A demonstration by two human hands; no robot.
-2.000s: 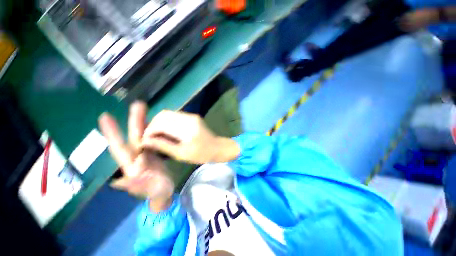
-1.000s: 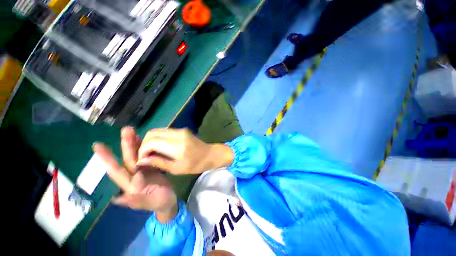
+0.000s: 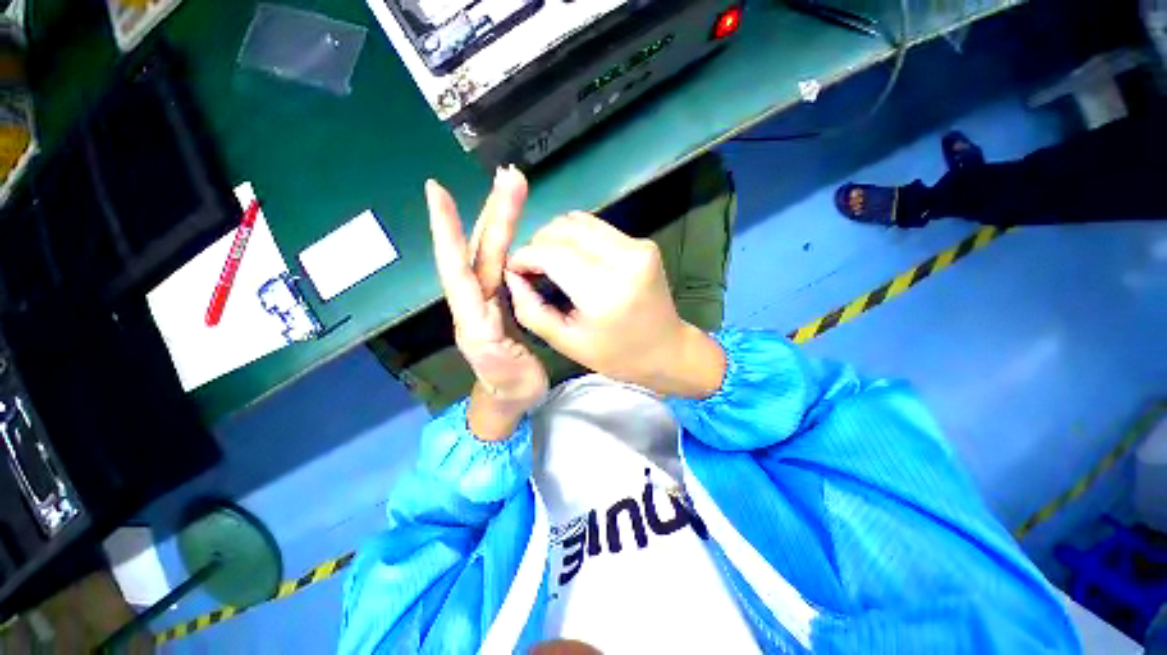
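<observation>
My left hand (image 3: 486, 301) is raised in front of my chest, with two fingers stretched up and spread. My right hand (image 3: 602, 301) is beside it, its thumb and fingertips pinched together against the left hand's fingers. No object shows between the fingertips; anything tiny there is hidden. Both hands are bare and above the bench edge, touching nothing on the bench.
Green bench (image 3: 307, 166) holds a grey metal box (image 3: 589, 96), a white sheet (image 3: 192, 320) with red pen (image 3: 233, 262) and metal clip (image 3: 289, 307), a white card (image 3: 348, 255), clear plastic (image 3: 302, 47) and black trays (image 3: 115, 192). A person's feet (image 3: 883, 202) are at right.
The view has turned and shifted, so the box now sits higher and further right, and black trays show at left. My hands stay together, with the left more upright.
</observation>
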